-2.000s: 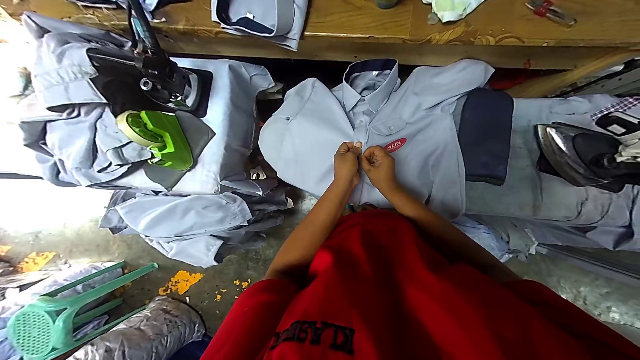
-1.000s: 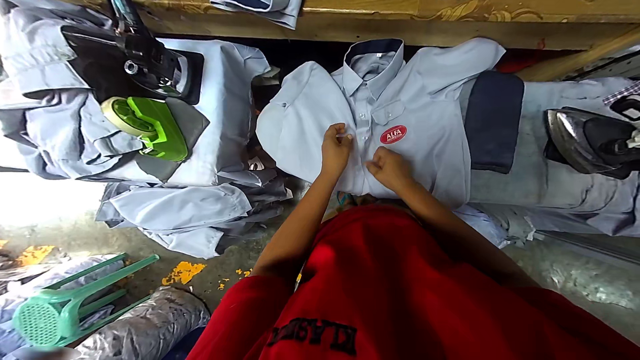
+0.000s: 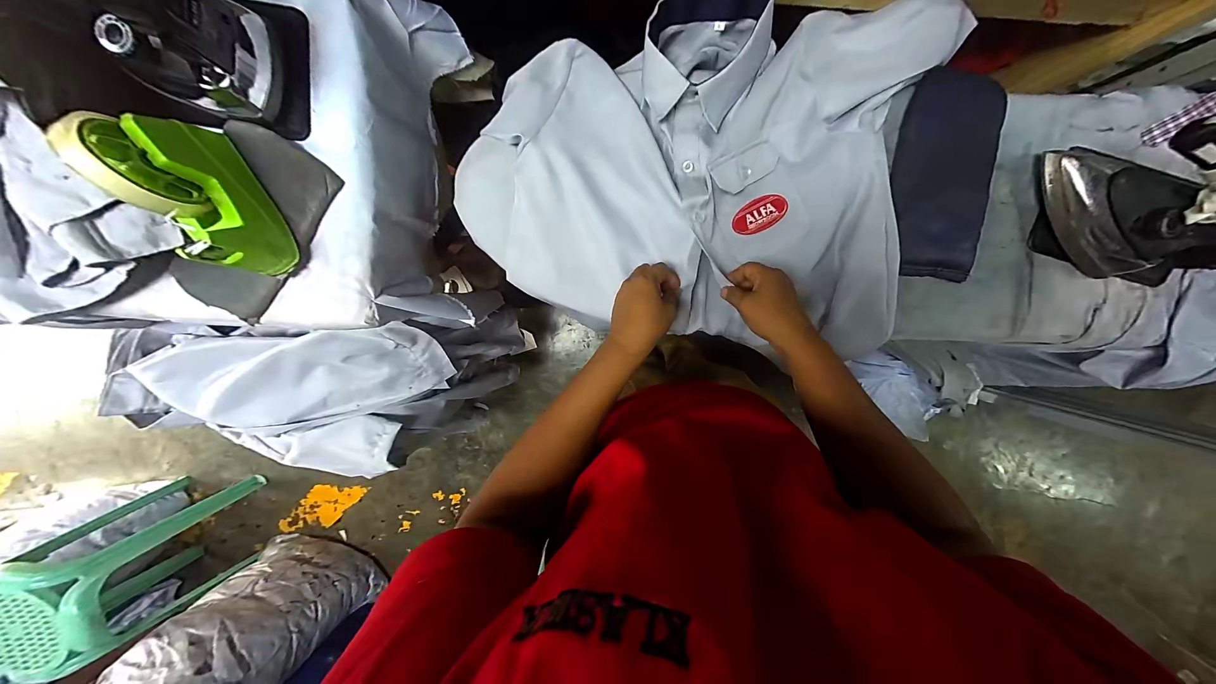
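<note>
A light grey short-sleeved button shirt (image 3: 589, 180) with a dark inner collar lies face up on a padded surface, its collar away from me. A red oval patch (image 3: 760, 215) bearing writing sits below its chest pocket flap. My left hand (image 3: 648, 302) pinches the shirt front near the hem, left of the button placket. Just right of the placket, my right hand (image 3: 762, 296) pinches the edge of the other front panel between thumb and fingers. The hands are apart, and the upper front is closed over below the collar. A dark folded cloth (image 3: 950, 176) lies beside the shirt's right side.
At the right, a clothes iron (image 3: 1092, 214) rests on the cloth-covered surface. A green tape dispenser (image 3: 214, 209) and a black device (image 3: 204, 52) stand on the left table. Grey garments (image 3: 294, 380) hang below it. A green plastic stool (image 3: 76, 608) lies tipped at lower left, beside a wrapped roll (image 3: 256, 608).
Both hands have moved down the shirt front towards the hem. Two seconds ago they were close together at the placket; now they are apart. The view has shifted a little.
</note>
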